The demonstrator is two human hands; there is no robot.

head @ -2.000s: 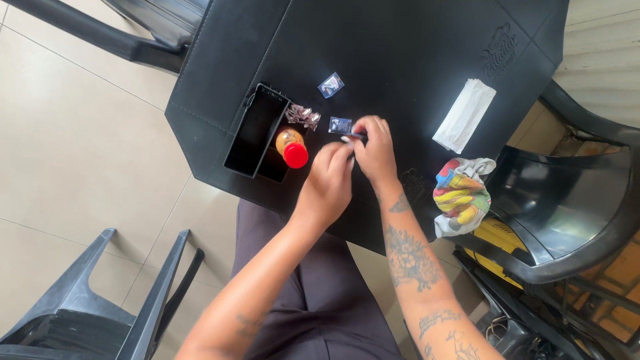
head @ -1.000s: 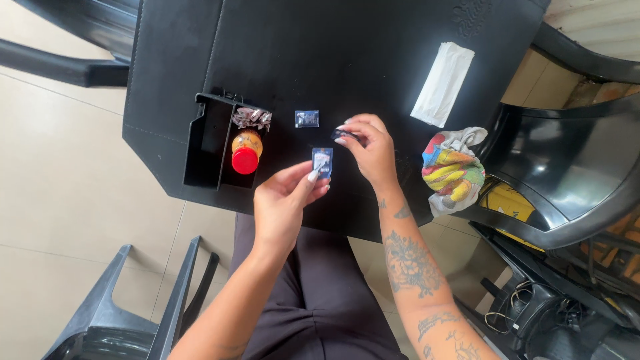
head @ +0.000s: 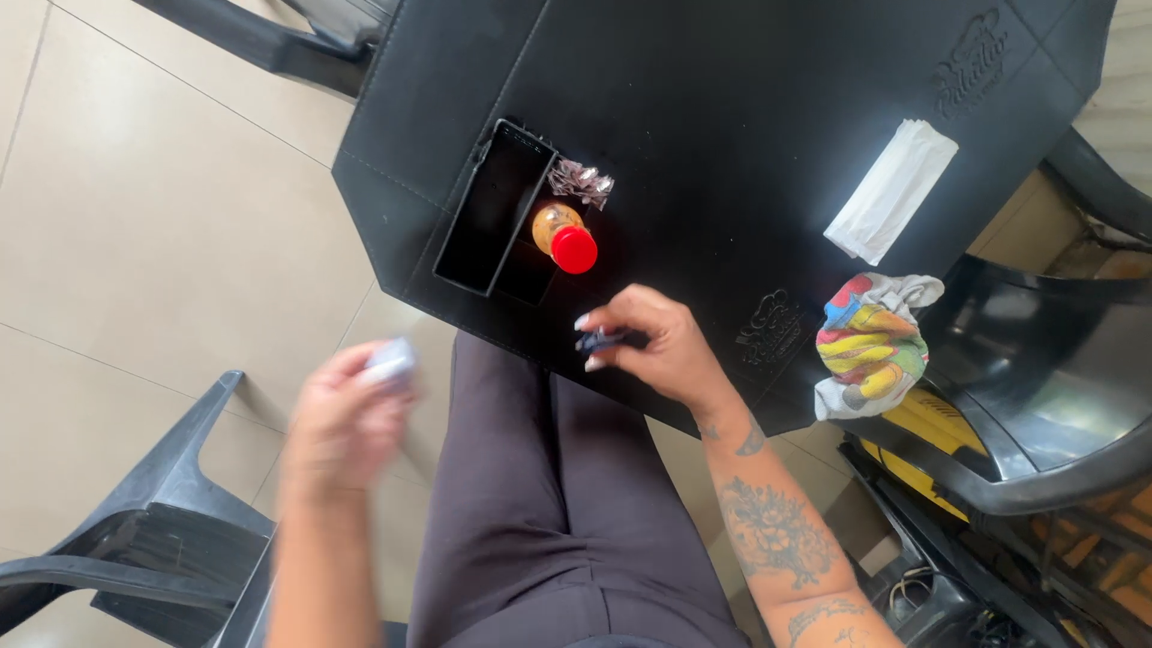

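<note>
My left hand, blurred by motion, is off the table's edge over the floor and grips a small pale blue sachet. Over the table's near edge, my right hand pinches small dark blue packets between thumb and fingers; how many cannot be told. A black divided tray lies on the black leather-like table cover. In its right part stand a bottle of orange-brown sauce with a red cap and a bunch of shiny small sachets.
A white paper packet lies on the table's right side. Below it, a crumpled multicoloured cloth rests at the edge. Black plastic chairs stand at the lower left, upper left and right. My legs are under the table's near edge.
My left hand has moved left and away from the table with the sachet. The blue sachet that lay on the table between the tray and my right hand no longer lies there.
</note>
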